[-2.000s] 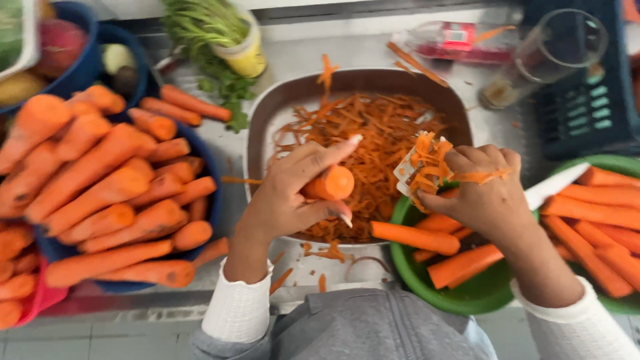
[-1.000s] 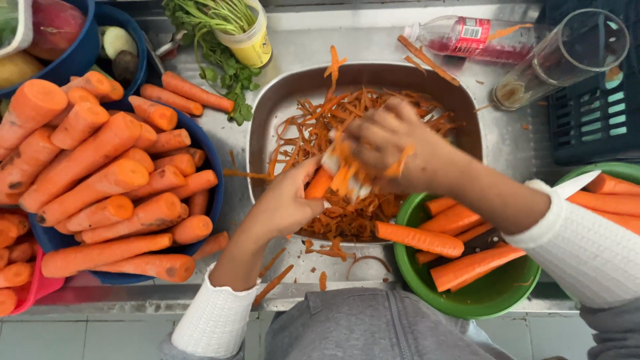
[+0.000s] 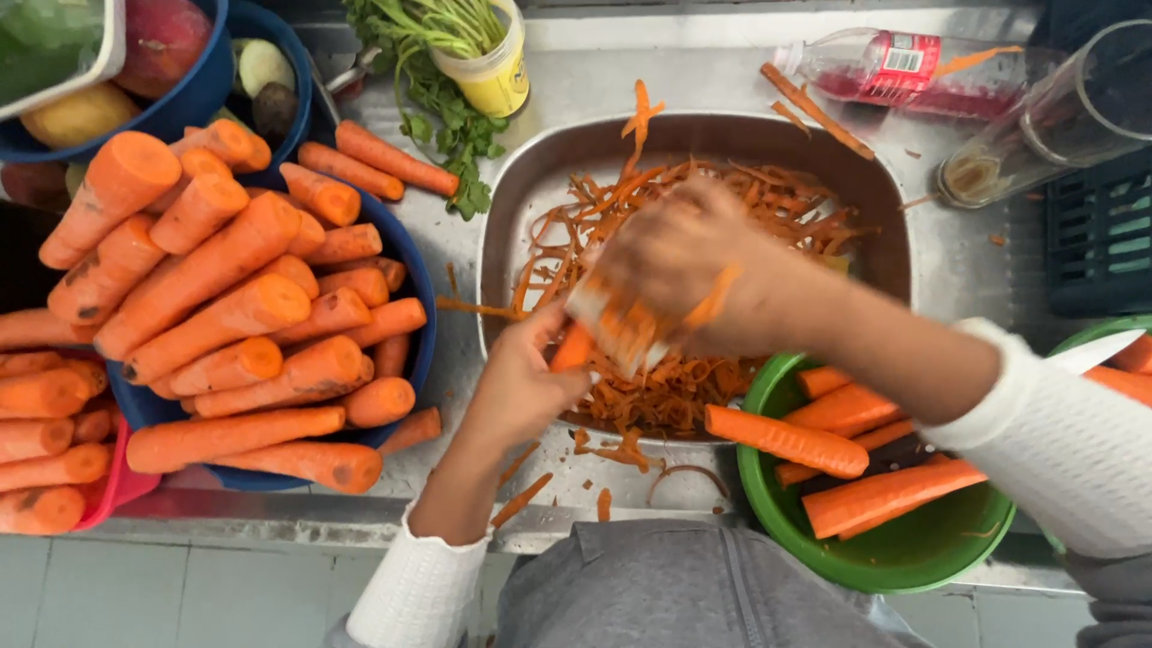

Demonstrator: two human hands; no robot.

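Over the near left side of the sink basin (image 3: 504,207), my left hand (image 3: 522,378) grips a carrot (image 3: 573,347), mostly hidden by my hands. My right hand (image 3: 684,270), blurred by motion, holds a whitish peeler (image 3: 607,315) against or just over that carrot; orange strips cling to the peeler. Carrot peelings (image 3: 666,396) lie heaped in the basin below both hands. Peeled carrots (image 3: 864,409) rest in a green bowl (image 3: 765,486) under my right forearm. At the left, many carrots (image 3: 243,306) fill a blue bowl (image 3: 418,261).
Parsley-like herbs (image 3: 450,144) and a yellow tub (image 3: 495,81) stand behind. A plastic bottle (image 3: 864,67) lies at the back right beside a clear tall container (image 3: 1044,126) and a dark crate (image 3: 1102,225). A knife blade (image 3: 1093,353) shows at the right edge. A pink container (image 3: 121,477) holds more carrots.
My right hand, apart from my left and near the green bowl two seconds ago, has moved left to the carrot with the peeler. My left hand keeps its grip on the carrot.
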